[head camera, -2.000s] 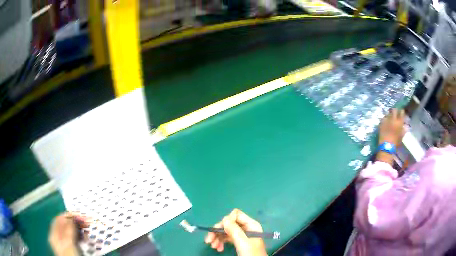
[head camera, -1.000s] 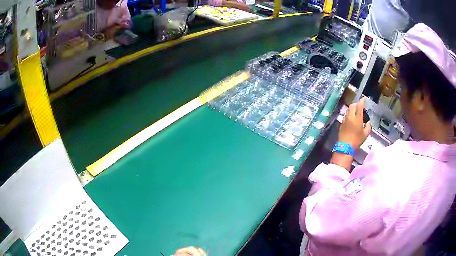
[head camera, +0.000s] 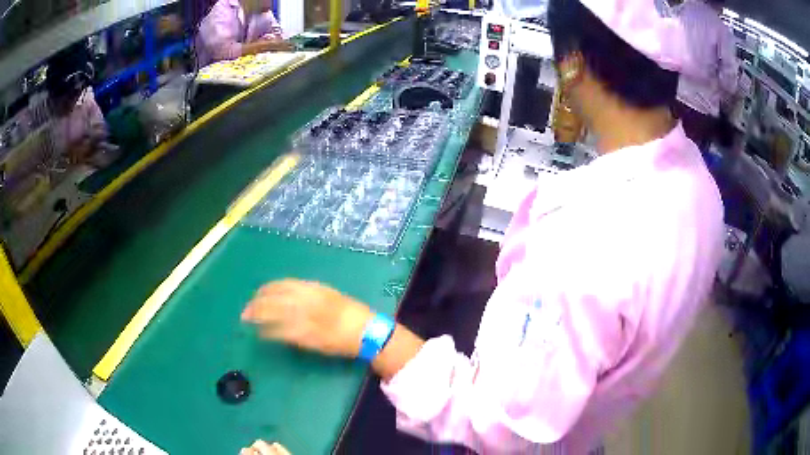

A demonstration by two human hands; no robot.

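Observation:
A round black housing (head camera: 234,387) lies flat on the green bench top (head camera: 178,355) in front of me. The white backing sheet (head camera: 44,400) is at the bottom left, cut off by the frame edge, with rows of small dark pieces on its lower part. Only a small part of my right hand (head camera: 265,449) shows at the bottom edge, below and right of the housing; its fingertips and anything in it are hidden. My left hand is out of the picture.
A co-worker in pink (head camera: 568,311) sits close on the right, with a blue-banded hand (head camera: 311,315) over the bench above the housing. Clear blister trays (head camera: 337,200) lie beyond. A yellow and white strip (head camera: 186,271) borders the conveyor belt (head camera: 169,191) at left.
The view has swung right and the backing sheet has slid toward the bottom left corner. The co-worker's hand has come over the bench, and the black housing now lies there. My left hand has left the view.

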